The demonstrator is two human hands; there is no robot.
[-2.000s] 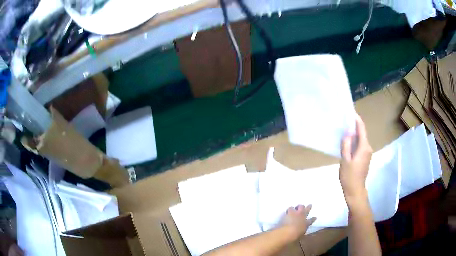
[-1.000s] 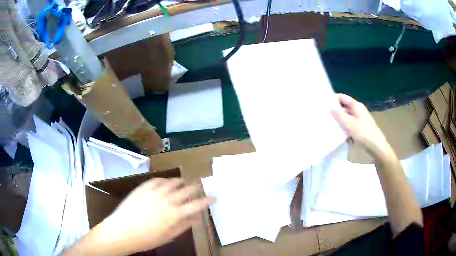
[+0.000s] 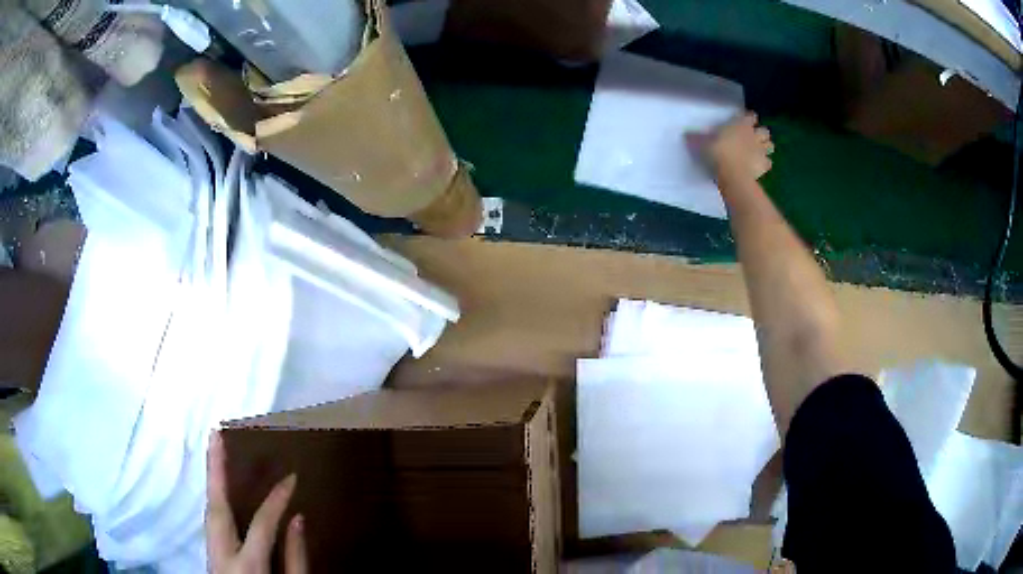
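Note:
An open brown cardboard box [image 3: 460,482], dark inside, stands at the bottom centre, cut off by the lower edge. My left hand [image 3: 252,516] is at its left wall, with fingers over the rim and inside; the hand is partly cut off. My right hand [image 3: 735,151] is stretched out to a white foam square [image 3: 651,129] on the dark green surface. Its fingers are curled at the square's right edge; whether they grip it is unclear. More foam squares [image 3: 673,448] lie stacked right of the box.
A big heap of long white foam strips [image 3: 213,325] lies left of the box. A cardboard-wrapped post [image 3: 370,135] stands behind it. Cardboard [image 3: 550,280] covers the table. More white foam [image 3: 987,482] lies at the right. A black cable [image 3: 993,303] hangs at the right edge.
The view has shifted left. My right hand has moved from above the table stack to the foam square on the green surface. My left hand has moved to the box's left wall.

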